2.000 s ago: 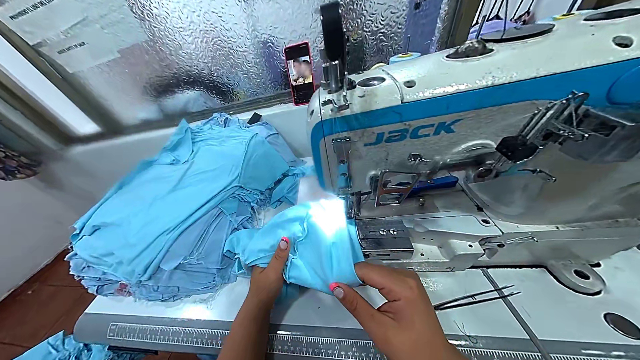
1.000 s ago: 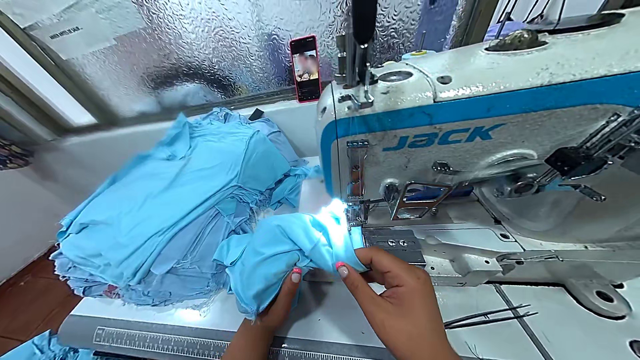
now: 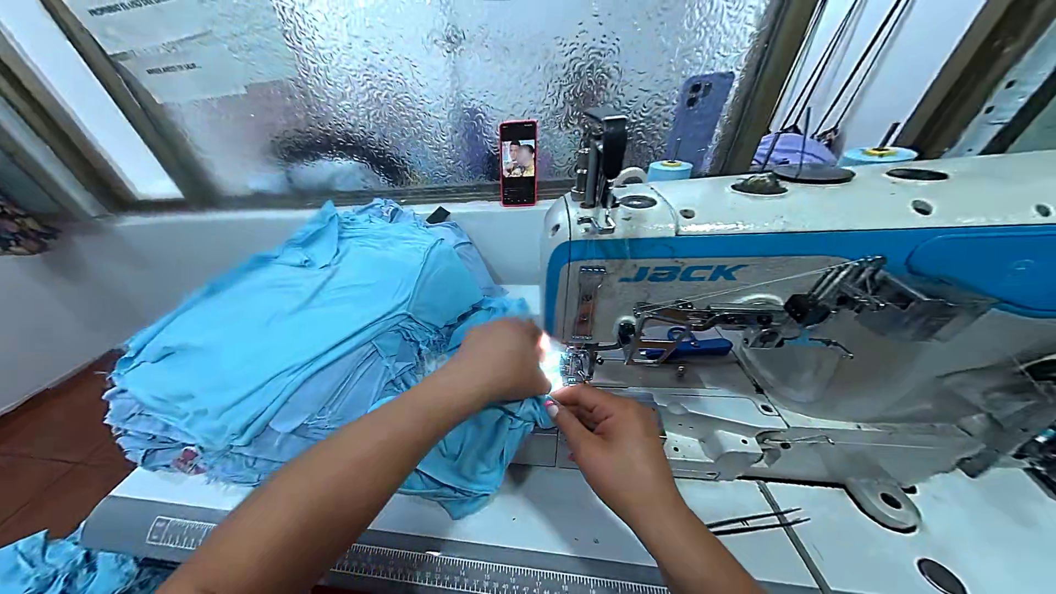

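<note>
A light blue knit garment (image 3: 470, 462) lies bunched at the left of the needle area of a Jack sewing machine (image 3: 792, 247). My right hand (image 3: 615, 437) pinches the garment's edge between thumb and forefinger, just in front of the lit presser foot (image 3: 577, 363). Over the cloth, close to the needle, is my left hand (image 3: 503, 359), blurred; its fingertips are hidden, so its grip cannot be told. Cloth shows under and around it.
A tall pile of light blue garments (image 3: 280, 330) stands at the left. Metal tweezers (image 3: 755, 521) lie on the table at the right. A ruler strip (image 3: 495, 569) runs along the front edge. A phone (image 3: 518, 163) leans against the window behind.
My left hand has moved from the garment's near edge up beside the needle area. The garment, earlier spread between both hands, now hangs bunched toward the left. My right hand still pinches its edge.
</note>
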